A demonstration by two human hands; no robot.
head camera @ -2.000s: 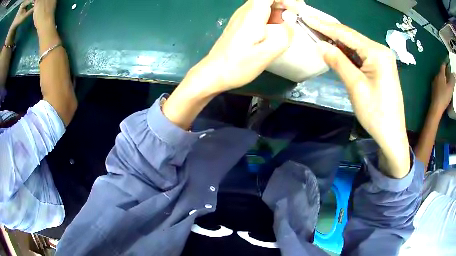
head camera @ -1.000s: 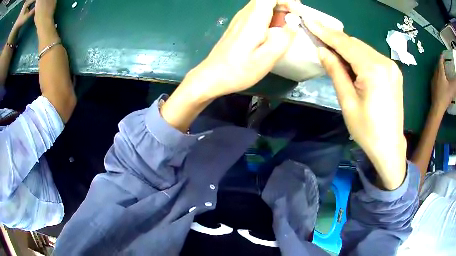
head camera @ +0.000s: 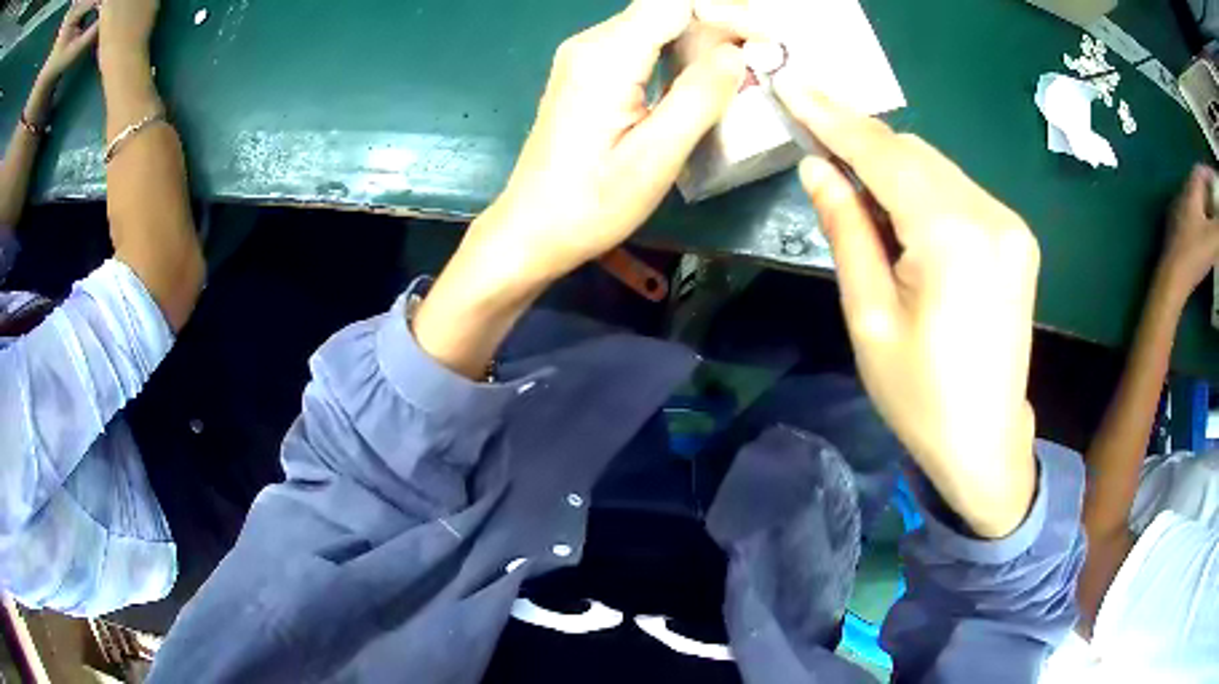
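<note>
A cream-white housing (head camera: 840, 60) is held at the bench edge, tilted. My left hand (head camera: 602, 140) grips its left side, thumb near a small white round cap (head camera: 765, 58). My right hand (head camera: 922, 254) holds a slim tool (head camera: 798, 131), its silver tip close to the cap; its dark handle is mostly hidden in the palm. A reddish-brown strap end with a hole (head camera: 648, 275) hangs below my left wrist, under the bench edge. The top of my left hand is cut off by the frame's upper edge.
The green bench (head camera: 334, 94) has a worn, shiny front edge. At the right lie crumpled white paper (head camera: 1073, 118) and a cluster of small white caps (head camera: 1096, 64). A neighbour's arms (head camera: 141, 174) are at the left. Another person's arm (head camera: 1160, 307) is at the right. A blue stool (head camera: 869, 641) is below.
The housing has turned and shifted left, showing more of its flat face. Both my hands have moved left with it, the right also lower. The brown strap end has come into view below.
</note>
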